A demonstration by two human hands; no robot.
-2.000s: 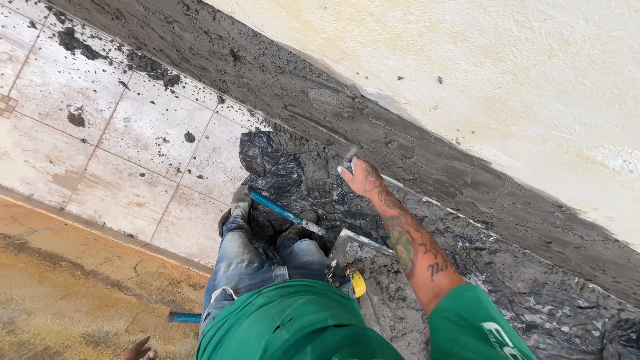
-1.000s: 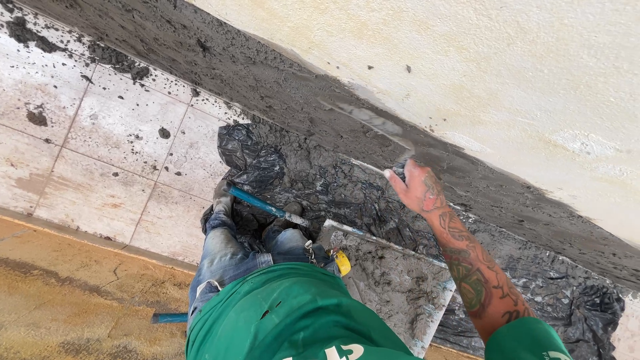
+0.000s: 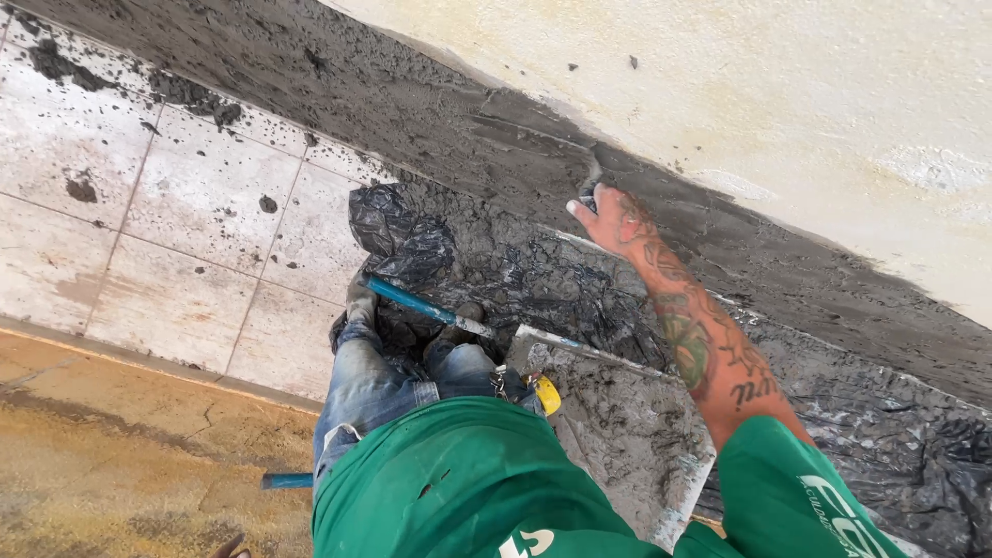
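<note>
My right hand [image 3: 608, 221] is closed around the dark handle of a trowel [image 3: 595, 172], whose blade lies against the grey wet mortar band [image 3: 434, 108] along the foot of the wall. Only a few fingertips of my left hand [image 3: 231, 549] show at the bottom edge; whether they hold anything is hidden. A mortar-covered board [image 3: 620, 426] lies beside my right hip, below my right forearm. Near my feet is a blue bar or handle [image 3: 415, 301] with a mortar-smeared end. Another blue end [image 3: 287, 480] sticks out left of my jeans.
Black plastic sheeting [image 3: 403, 232] with fallen mortar runs along the wall base. Mortar clumps [image 3: 186, 91] dot the pale floor tiles [image 3: 186, 310]. The tile edge borders a rough yellowish surface [image 3: 116, 449] at lower left. A yellow tape-measure-like object [image 3: 547, 395] is at my waist.
The trowel remains at the mortar band in my right hand, and smears show around its blade. More of the mortar-covered board shows than two seconds ago. The view has shifted.
</note>
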